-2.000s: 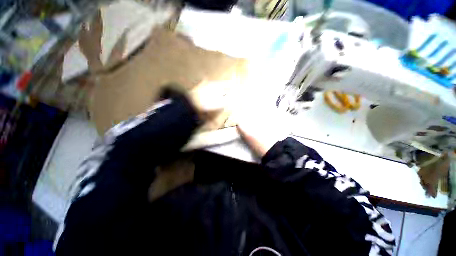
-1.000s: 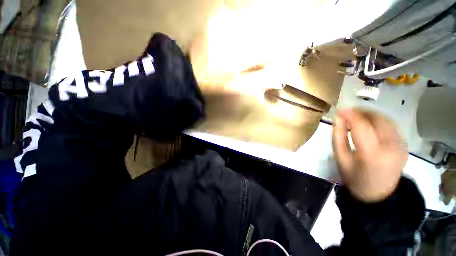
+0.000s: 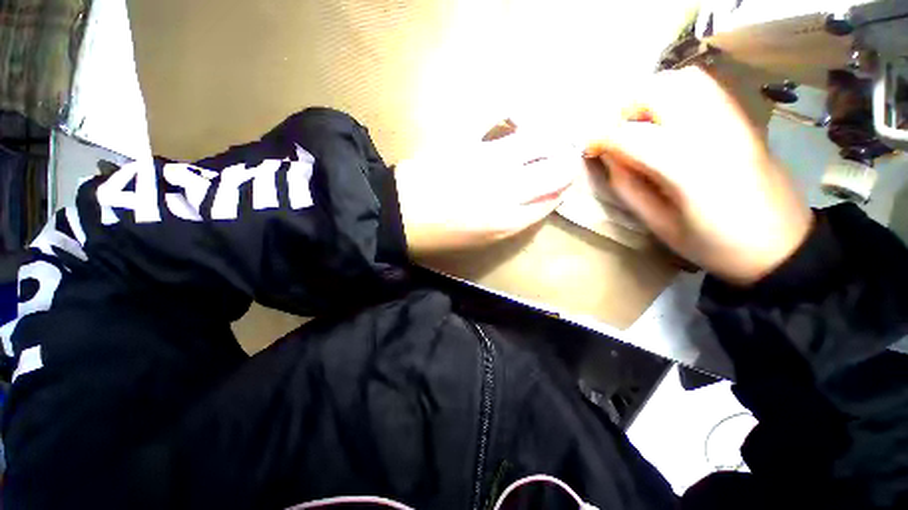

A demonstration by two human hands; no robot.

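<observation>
A large tan garment panel (image 3: 259, 60) lies on the white table, its middle washed out by glare. My left hand (image 3: 488, 194) lies on the panel, fingers together and pointing right; glare hides whether it pinches the cloth. My right hand (image 3: 702, 174) is just right of it, fingers bent over a narrow folded strip (image 3: 602, 214) on the panel. Its fingertips come together at the strip near my left fingertips. Whether anything else is between the fingers cannot be made out.
Parts of the sewing machine (image 3: 856, 110) stand at the upper right, with a small white knob (image 3: 848, 180) beyond my right hand. The white table edge (image 3: 637, 344) runs below the panel. Plaid cloth (image 3: 38, 60) is at the upper left. Tan material shows below my left sleeve.
My right hand has moved up and left from the table's right side to the strip. The machine parts now show further right in the picture. My left hand stays on the panel.
</observation>
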